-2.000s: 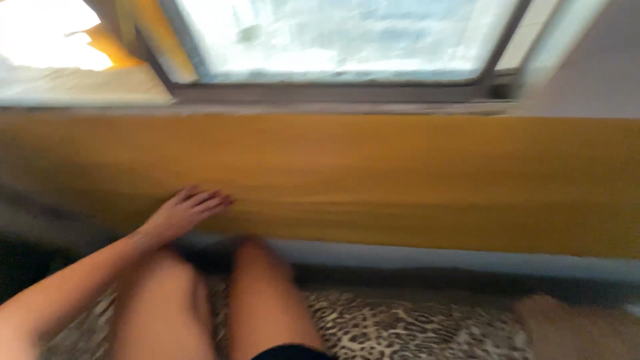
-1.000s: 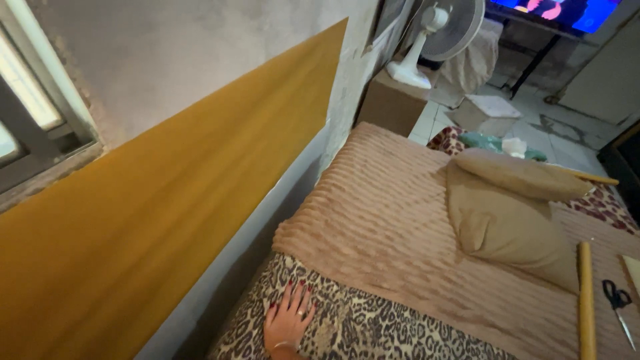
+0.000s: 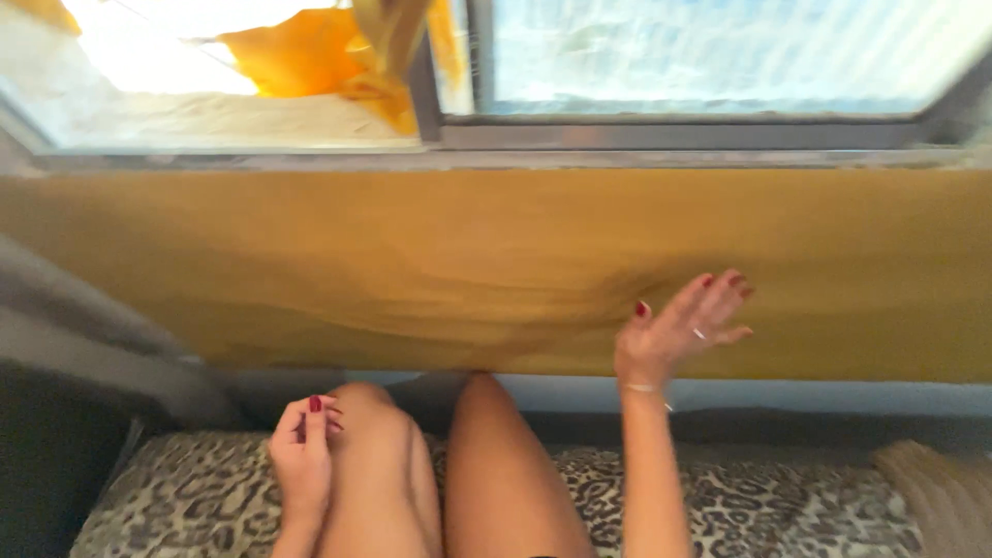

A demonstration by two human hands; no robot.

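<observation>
A mustard-yellow panel of fabric or similar sheet [image 3: 480, 256] covers the wall below the window. My right hand [image 3: 682, 325] is raised in front of its lower right part, fingers spread and holding nothing; whether it touches the panel I cannot tell. A ring and a thin bracelet show on it. Beside my left knee, my left hand [image 3: 304, 434] has its fingers curled, with nothing visible in them. Both knees point at the panel's lower edge, and the leopard-print cover [image 3: 194, 480] lies under my legs.
A sliding window [image 3: 674, 136] with a dark frame runs above the panel. Yellow cloth [image 3: 310, 54] hangs at its left pane. Dark upholstery or a similar surface [image 3: 54, 457] stands at far left. A brown ribbed blanket [image 3: 938, 496] lies at far right.
The view has swung from the bed and fan back to the window wall. My right hand is now raised before the panel; one second ago a hand lay on the leopard-print cover.
</observation>
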